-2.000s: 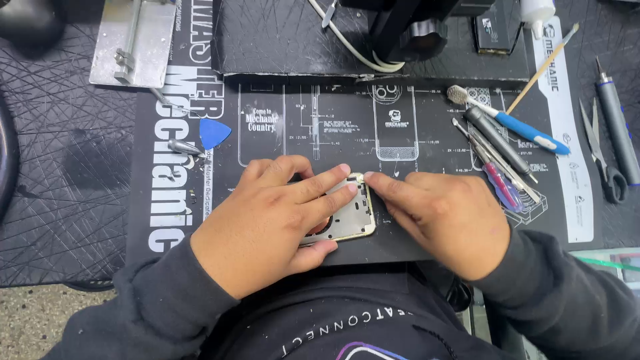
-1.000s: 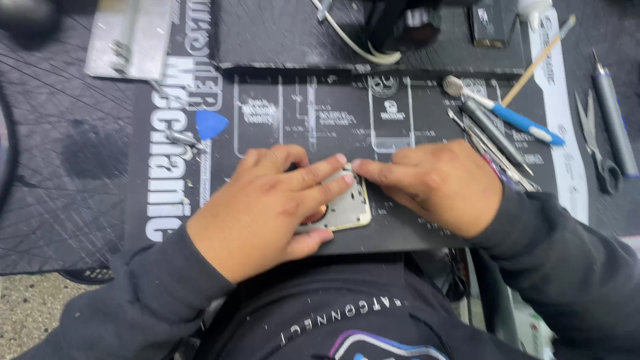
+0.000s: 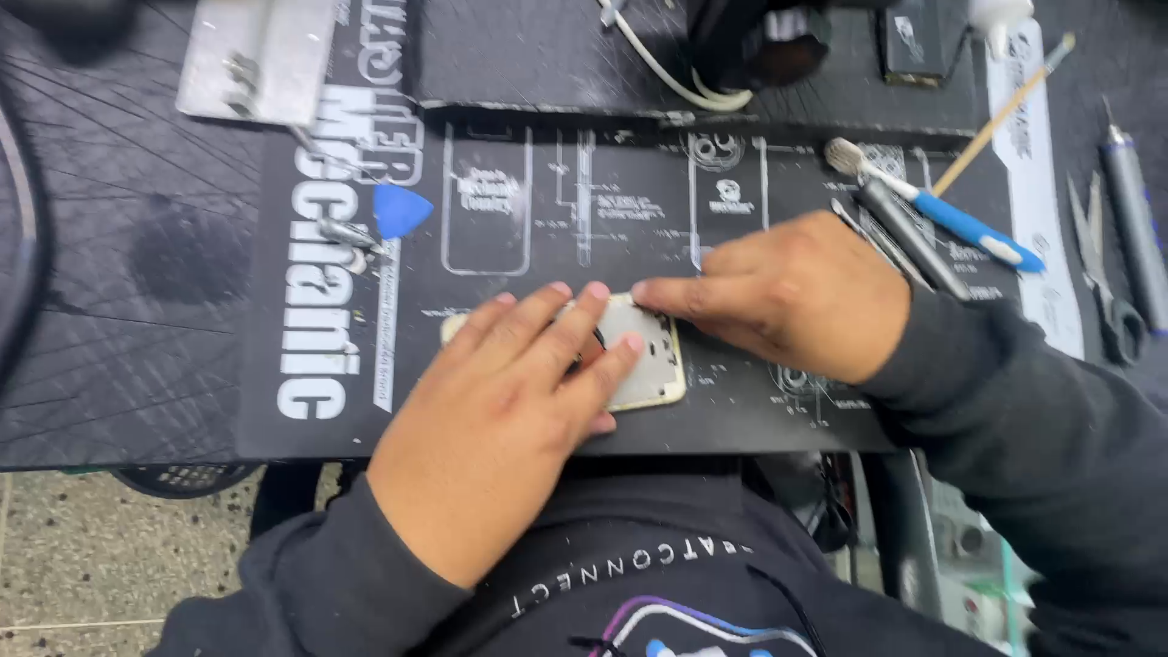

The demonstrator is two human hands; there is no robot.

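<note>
A pale phone frame with a metal inner plate (image 3: 644,358) lies flat on the black Mechanic work mat (image 3: 566,429). Across its left and middle part rests my left hand (image 3: 502,401), fingers spread over the plate, thumb near the centre; it presses the frame against the mat. The index fingertip of my right hand (image 3: 785,297) touches the frame's upper right corner, and its other fingers are curled beneath. Most of the frame's left part is covered by my left hand. Whether my right fingers hold something small cannot be told.
Left of the frame are a blue triangular pick (image 3: 401,211) and a metal holder (image 3: 255,64). A toothbrush (image 3: 967,228), a grey tool (image 3: 912,237), a wooden-handled brush (image 3: 1004,114), scissors (image 3: 1104,283) and a pen-like tool (image 3: 1134,224) lie right. A black raised platform (image 3: 547,64) stands behind.
My left hand has shifted over the phone frame, its thumb now up on the plate instead of at the lower edge. My right fingertip stays at the upper right corner.
</note>
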